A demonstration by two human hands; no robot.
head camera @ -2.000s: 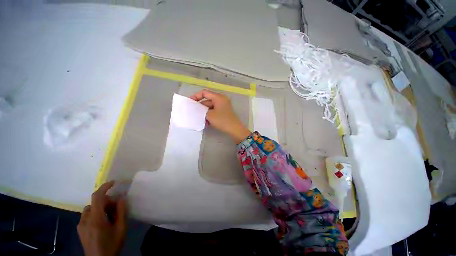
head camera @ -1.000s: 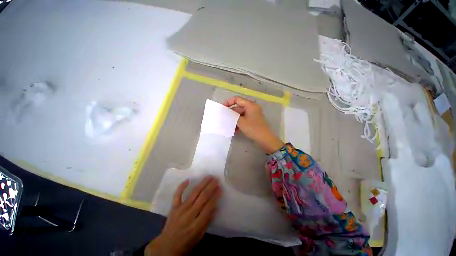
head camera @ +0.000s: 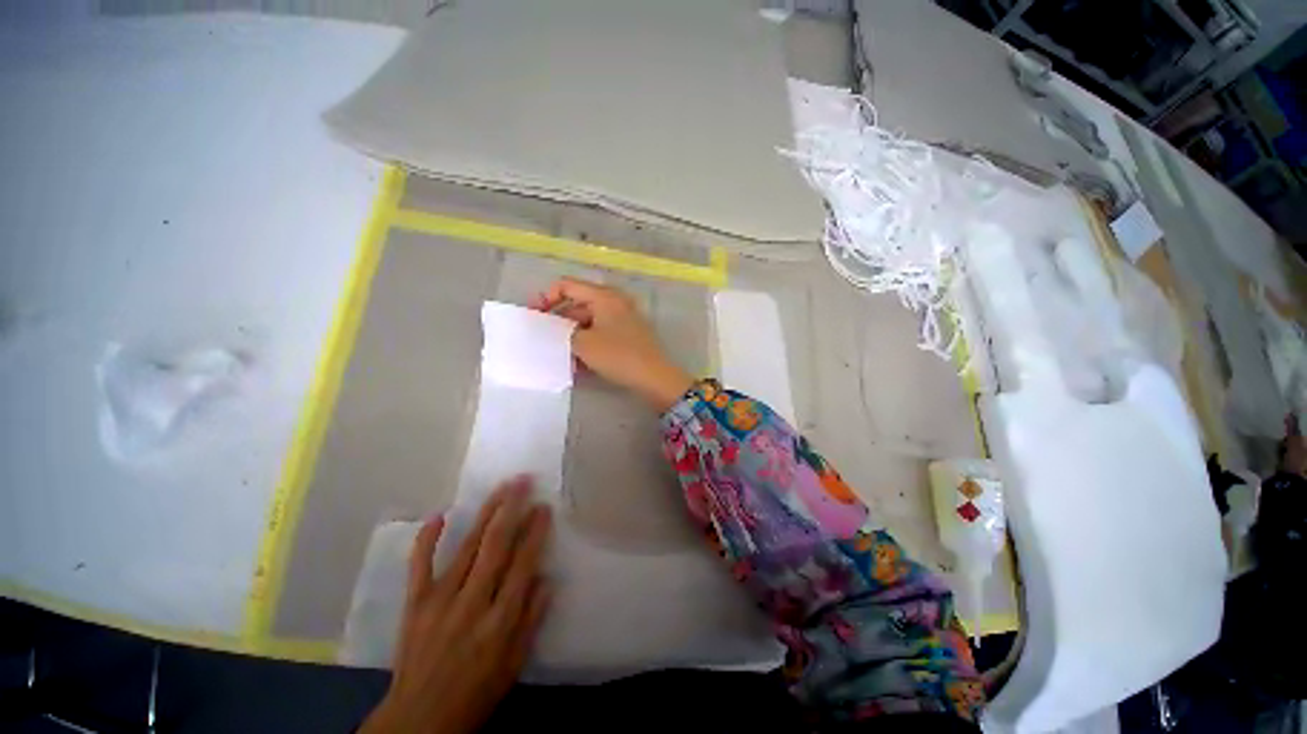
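Observation:
A white garment panel [head camera: 616, 609] lies flat inside the yellow-taped area, one strap pointing away from me. A brighter white flap [head camera: 528, 347] lies at the end of that strap. My right hand [head camera: 595, 333] pinches the flap's right edge near its top corner. My left hand [head camera: 480, 595] lies palm down on the panel at the base of the strap, fingers spread, gripping nothing. The second strap [head camera: 753, 351] lies to the right, partly behind my right sleeve.
A glue bottle [head camera: 969, 513] lies at the right inside the yellow tape [head camera: 318, 416]. Beyond it are a heap of white strips [head camera: 877, 194] and a stack of white panels [head camera: 1111, 502]. Grey-beige panels [head camera: 602, 108] lie behind. A crumpled scrap [head camera: 165, 394] is at left.
My left hand has moved from the near left edge onto the panel and up to the strap's base. My right hand stays at the flap. The camera view has shifted.

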